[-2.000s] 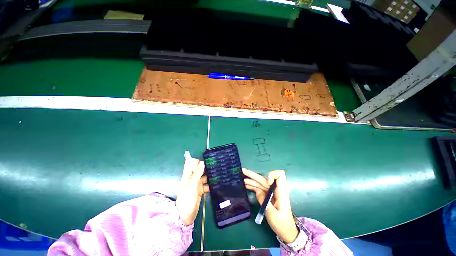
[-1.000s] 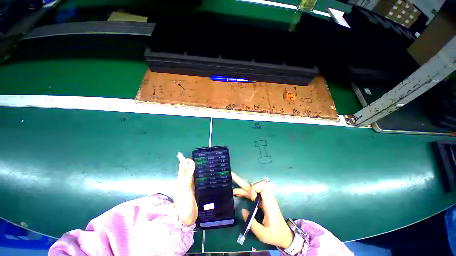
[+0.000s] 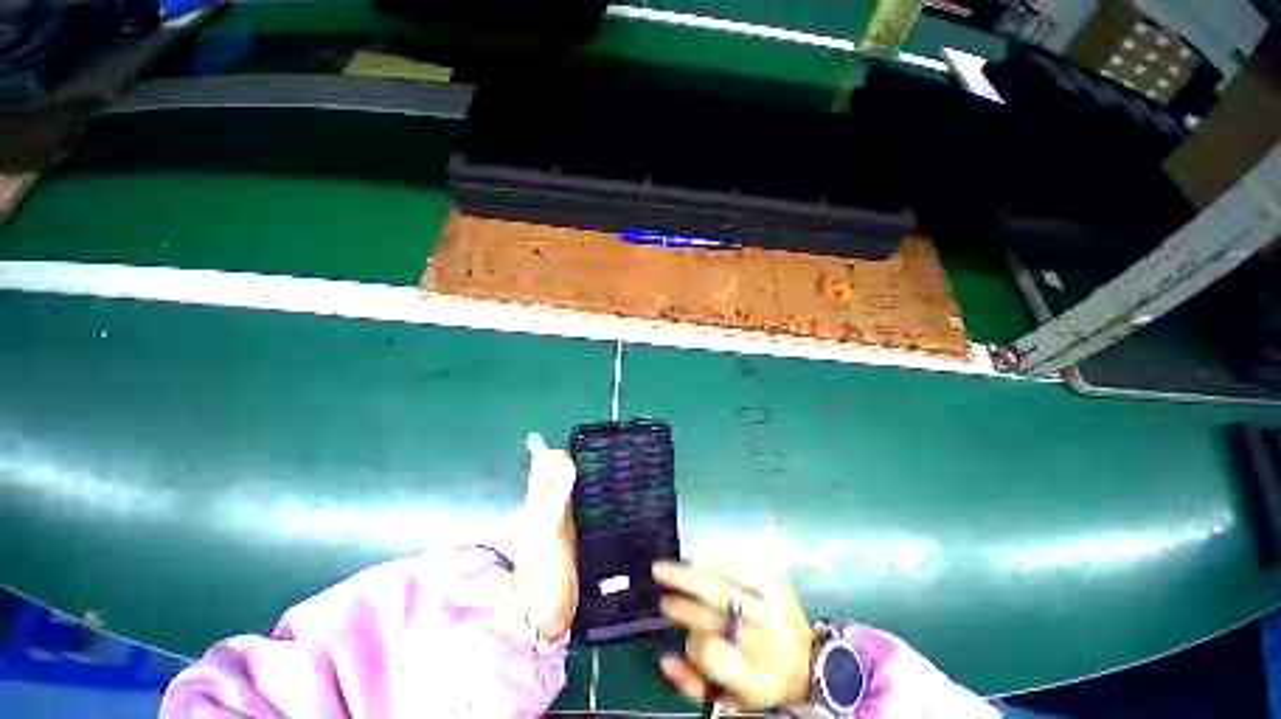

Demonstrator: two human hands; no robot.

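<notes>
A smartphone is upright in view over the green bench, its dark screen showing rows of small green and pale text and a small white box low down. My left hand holds its left edge, thumb side up, with a small pale tip at the fingers. My right hand is at the phone's lower right, a fingertip at the screen's edge, slightly blurred. A dark pen shows partly between its fingers; the rest is hidden. A wristwatch is on my right wrist.
Blue pens lie on the brown board behind a white edge strip. Stacked black trays stand on the board. A scuffed white metal post slants at the right. A black tray edge shows at the far right.
My right hand has turned palm-down and moved to the phone's lower right edge, and the pen is now mostly hidden. The phone has straightened from its earlier tilt. The whole view has shifted slightly.
</notes>
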